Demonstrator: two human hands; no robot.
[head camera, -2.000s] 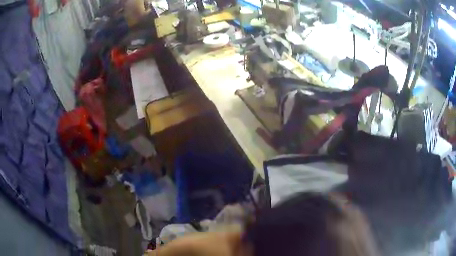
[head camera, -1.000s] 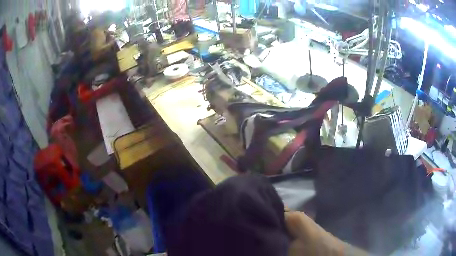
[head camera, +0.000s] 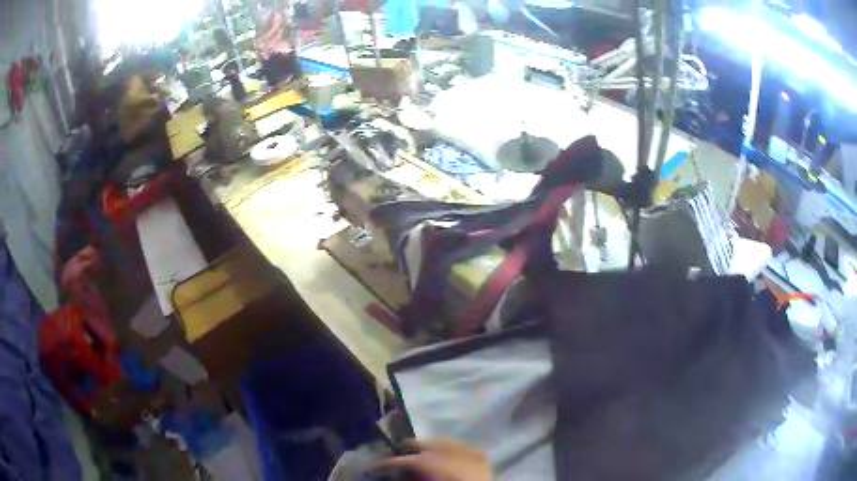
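Note:
A large dark fabric panel (head camera: 658, 376) lies over the table at the right. It borders a pale grey-white panel with black edging (head camera: 479, 399). One hand, seemingly my right hand (head camera: 446, 462), is at the bottom edge, cut off and blurred. Its fingers point left and touch bunched grey and dark cloth (head camera: 362, 462) by the pale panel's lower left corner; whether they grip it is unclear. My left hand is out of the picture. A dark strap with pink-red edge (head camera: 503, 282) drapes over equipment behind the panels.
A blue bin (head camera: 301, 404) stands left of the panels. A long bench (head camera: 301, 244) runs away, with a white roll (head camera: 273, 149) on it. A red plastic stool (head camera: 75, 352) is at the far left. Thin upright poles (head camera: 648, 141) rise behind the dark panel.
The dark bundle beside the hand one second ago no longer shows, and the pale panel is uncovered. The hand is lower and further left. The whole view has shifted, moving the scene left.

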